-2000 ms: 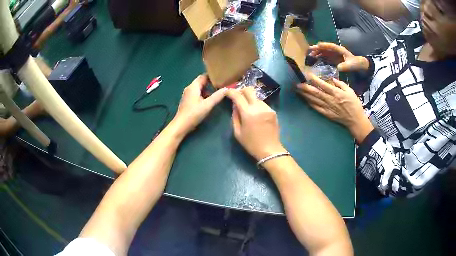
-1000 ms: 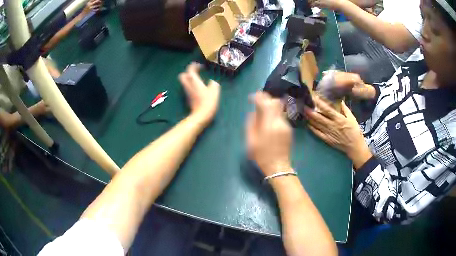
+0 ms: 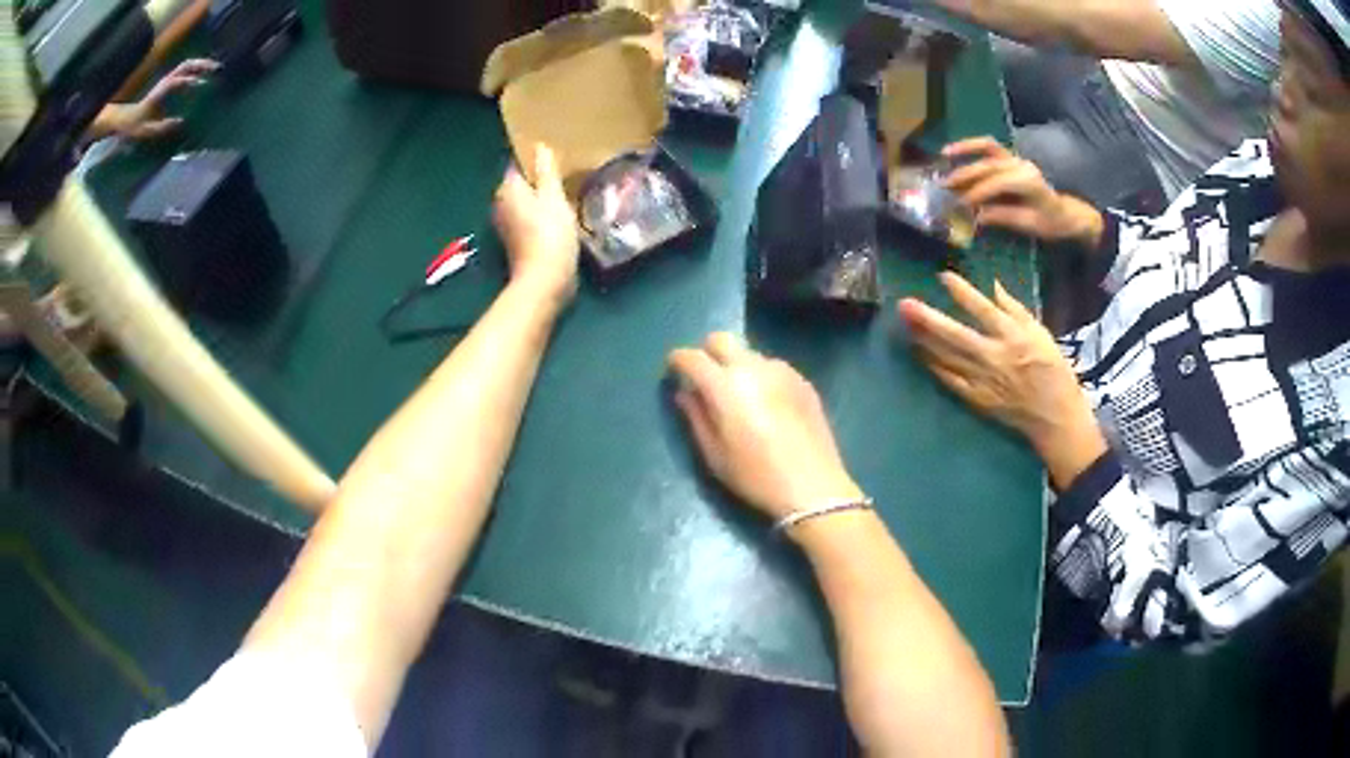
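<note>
An open tuck-top carton (image 3: 585, 89), black outside and brown inside, stands on the green table with its lid up. A clear accessory bag (image 3: 640, 208) with red and dark bits fills it. My left hand (image 3: 541, 237) is at the carton's left side, fingers on the edge of the raised lid; its grip is partly hidden. My right hand (image 3: 755, 422) rests on the table with fingers curled, away from the carton and holding nothing that I can see. A loose audio lead (image 3: 449, 261) with red and white plugs lies left of my left hand.
Black cartons (image 3: 817, 208) stand right of the open carton. A person's hands (image 3: 1007, 356) are at another open carton on the right. More bagged goods (image 3: 711, 59) lie behind. Black closed cartons (image 3: 207, 230) and a pale tube (image 3: 178, 356) are on the left.
My left hand has gone from empty air to an open carton, now nearer me. My right hand has lowered to the table. The neighbour's right-side hands have separated around their carton.
</note>
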